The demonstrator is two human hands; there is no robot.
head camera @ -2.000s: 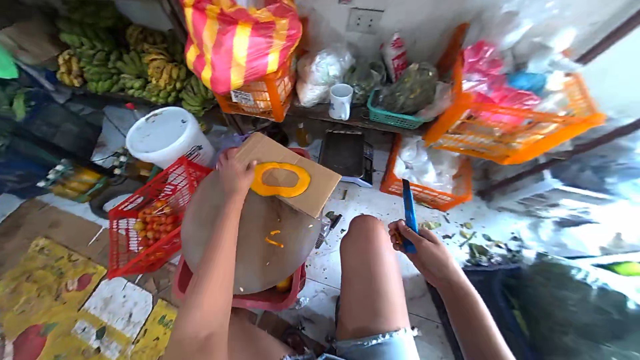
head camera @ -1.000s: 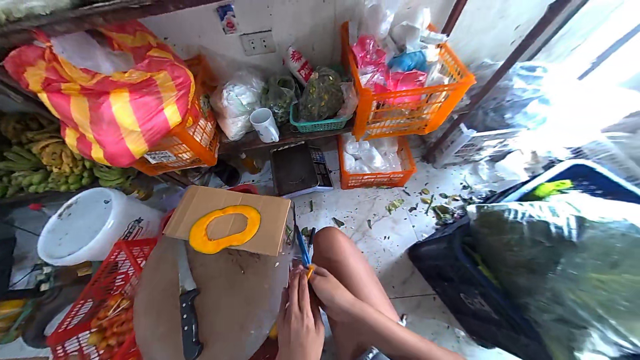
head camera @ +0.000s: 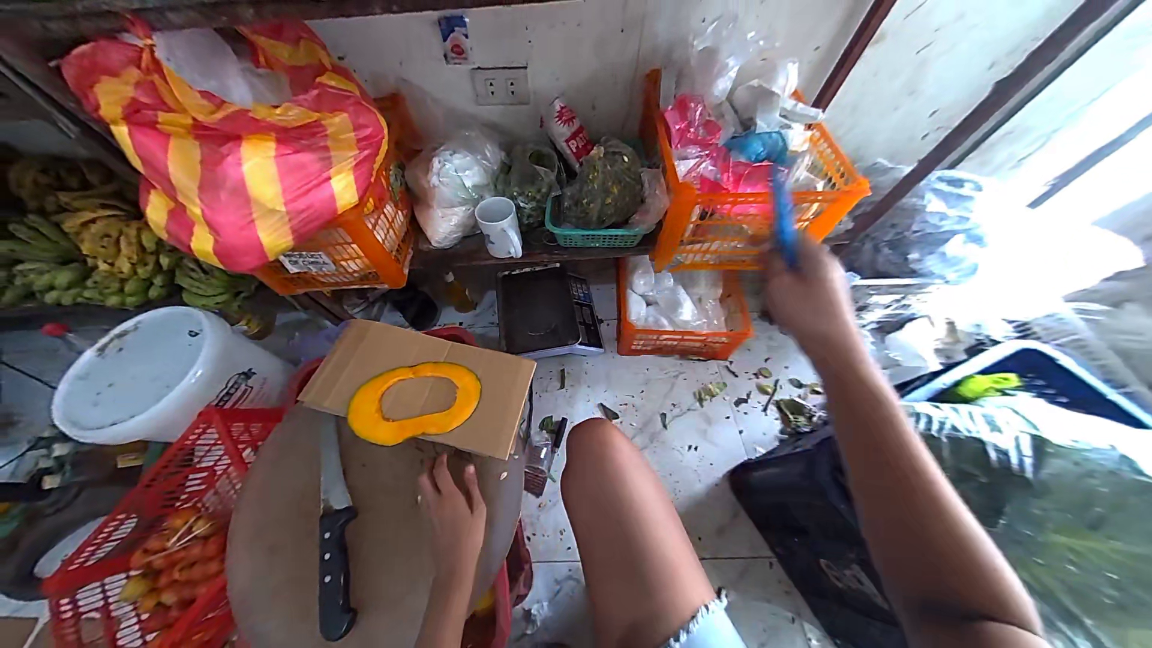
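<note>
My left hand (head camera: 453, 508) rests fingers spread on the round board (head camera: 396, 549), just below a cardboard piece (head camera: 504, 396), holding nothing. A ring-shaped squash slice (head camera: 364, 409) lies on the cardboard. On the board's left side is a kitchen knife (head camera: 334, 549) with a black handle, its blade pointing away from me. Raised at the right, in front of the orange crate, my right hand (head camera: 804, 292) is closed around a blue-handled tool (head camera: 784, 216); it is blurred, so its kind cannot be told.
A white bucket (head camera: 135, 378) and a red basket of tomatoes (head camera: 189, 567) stand left. Ahead are a weighing scale (head camera: 540, 310), a mug (head camera: 498, 225) and an orange crate of plastic bags (head camera: 756, 225). A dark bin (head camera: 783, 504) stands right of my knee.
My hands were together by the board's right edge; the right has moved up and right with the blue tool, and the left now lies apart on the board. The view turned right earlier.
</note>
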